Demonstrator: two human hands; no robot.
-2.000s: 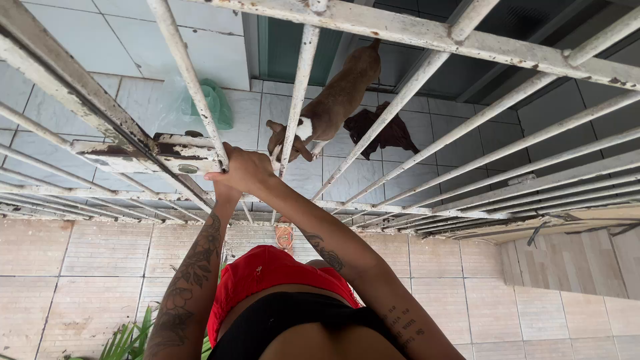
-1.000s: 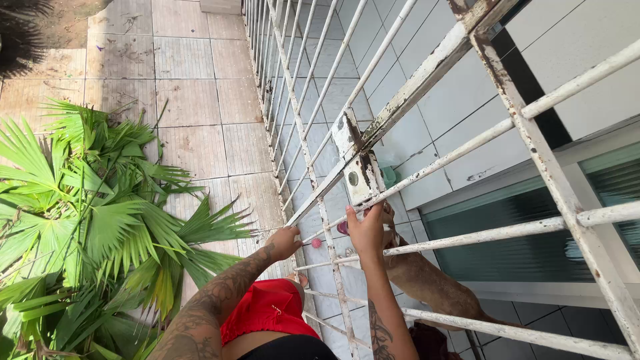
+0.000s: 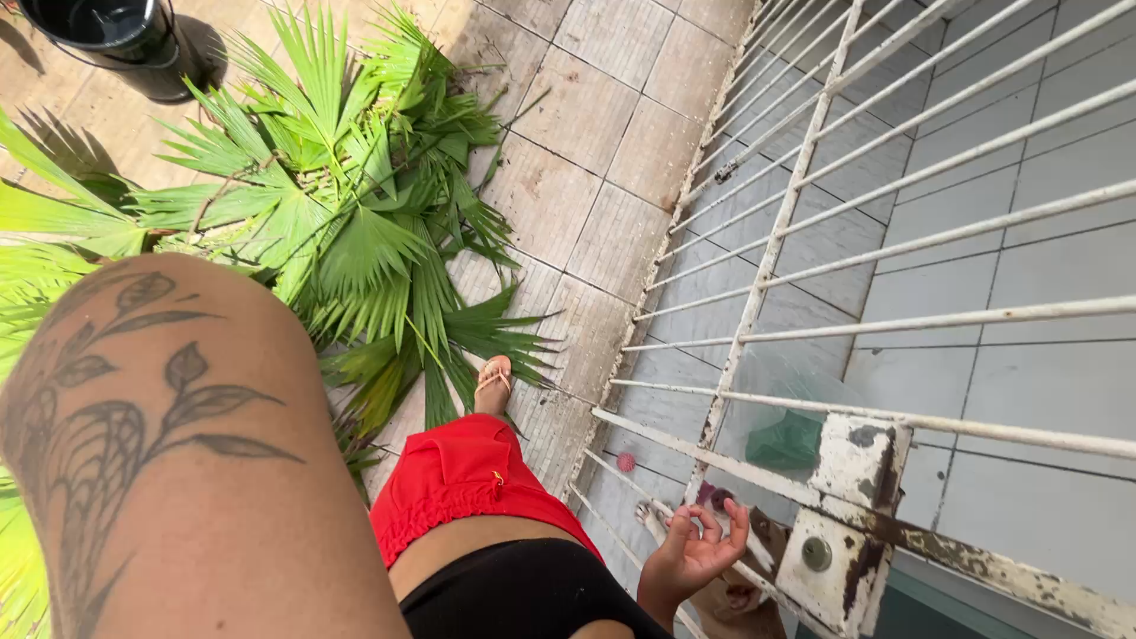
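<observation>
My right hand (image 3: 697,546) is at the lower right, palm up with its fingers loosely curled and nothing in it, beside the white barred metal gate (image 3: 759,275). To its right is the rusty lock box (image 3: 848,524) with a round key cylinder. A brown and white dog (image 3: 737,595) stands behind the bars, partly hidden by my hand. My left upper arm, with leaf tattoos, fills the lower left; the left hand is outside the view.
Cut green fan palm fronds (image 3: 355,213) lie on the beige tiles, near my sandalled foot (image 3: 493,383). A black bucket (image 3: 133,49) stands at the upper left. Behind the bars are a pink ball (image 3: 626,461) and a green plastic bag (image 3: 785,439).
Both hands were at the gate near the lock one second ago. My right hand now shows loosely curled beside the bars, and my left hand has left the view. The view has swung toward the fronds.
</observation>
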